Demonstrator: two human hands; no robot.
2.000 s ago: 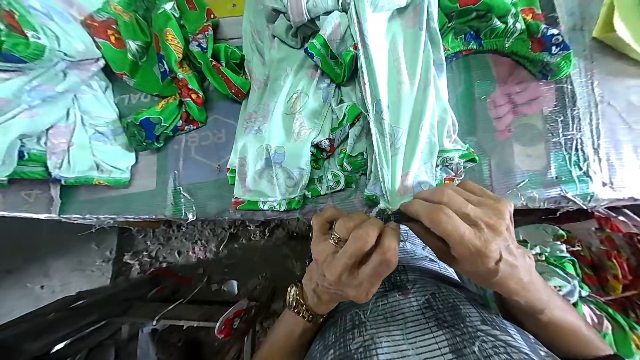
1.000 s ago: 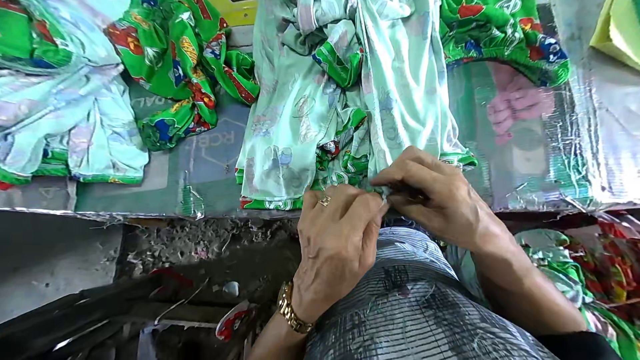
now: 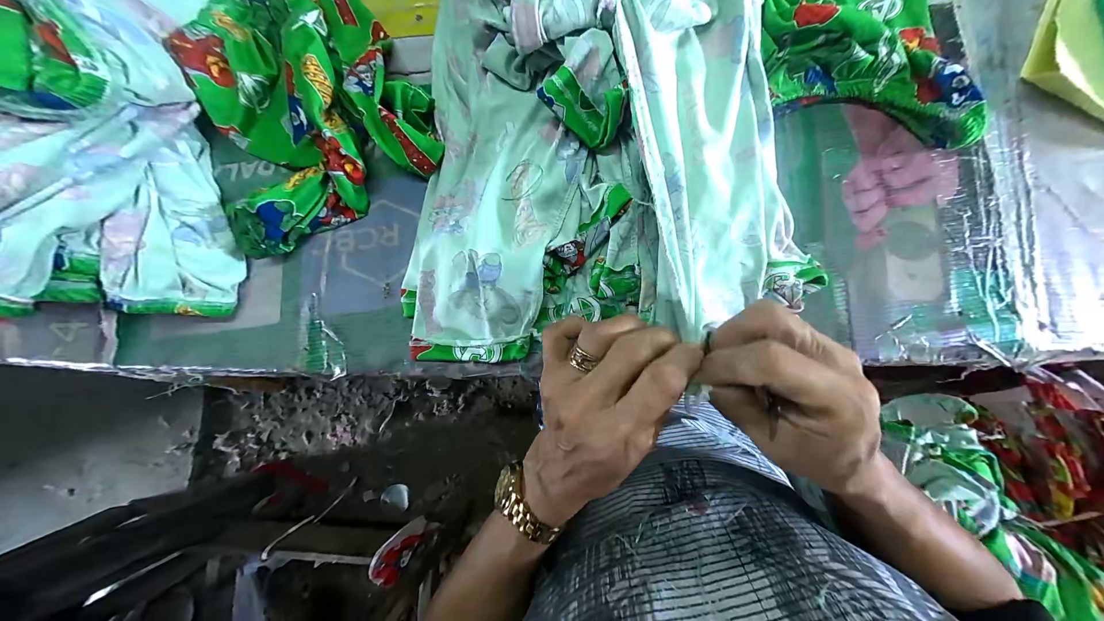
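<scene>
My left hand (image 3: 608, 405), with a ring and a gold-coloured watch, pinches the lower edge of a pale green printed garment (image 3: 707, 172) at the table's front edge. Against its fingertips, my right hand (image 3: 789, 388) grips the same bunched edge. A small dark thing shows under the right fingers; what it is I cannot tell. The cloth runs up in folds from both hands. Green printed trim (image 3: 487, 352) borders the garment's hem, and its upper part lies knotted or bunched.
Another pale garment (image 3: 164, 207) and a bright green printed piece (image 3: 302, 112) lie at left. More green fabric (image 3: 871, 60) is at upper right, beside yellow foam or cloth (image 3: 1069, 60). Printed cloth (image 3: 975, 466) hangs or lies below the table (image 3: 285, 345) at right.
The hands came off the stretched cloth edge, worked close together just below it a second ago, and now grip the edge again, with the cloth drawn into folds.
</scene>
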